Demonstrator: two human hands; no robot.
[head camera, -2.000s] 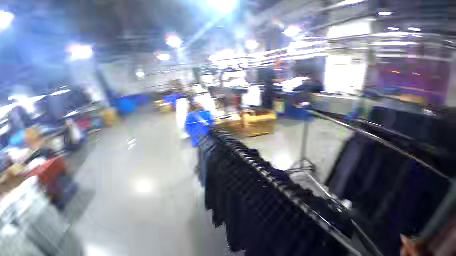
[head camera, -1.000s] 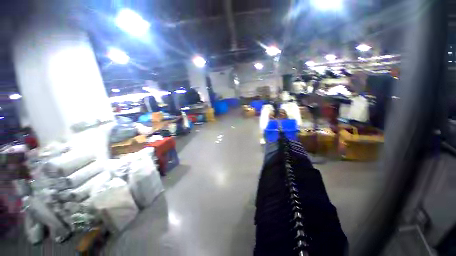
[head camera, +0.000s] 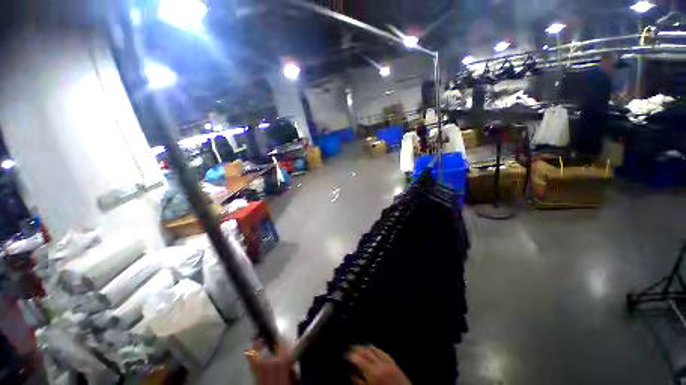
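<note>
A long row of dark garments hangs close together on a silver rail that runs away from me. A metal upright of the rack stands slanted in view at the near end of the rail. My left hand is at the bottom edge, closed around the metal where the upright meets the rail. My right hand is just right of the rail, against the nearest dark garments. It is cut off by the bottom edge, and its fingers are partly lost against the dark cloth, so its grip is unclear.
White wrapped rolls and sacks lie by a pillar on the left, near a red crate. A blue bin stands beyond the far rack end. Cartons and a person are at right. A wheeled stand base is far right.
The slanted upright and both hands have come into view at the near end. The garment row now runs diagonally from bottom centre, and the large blurred dark shape on the right is gone.
</note>
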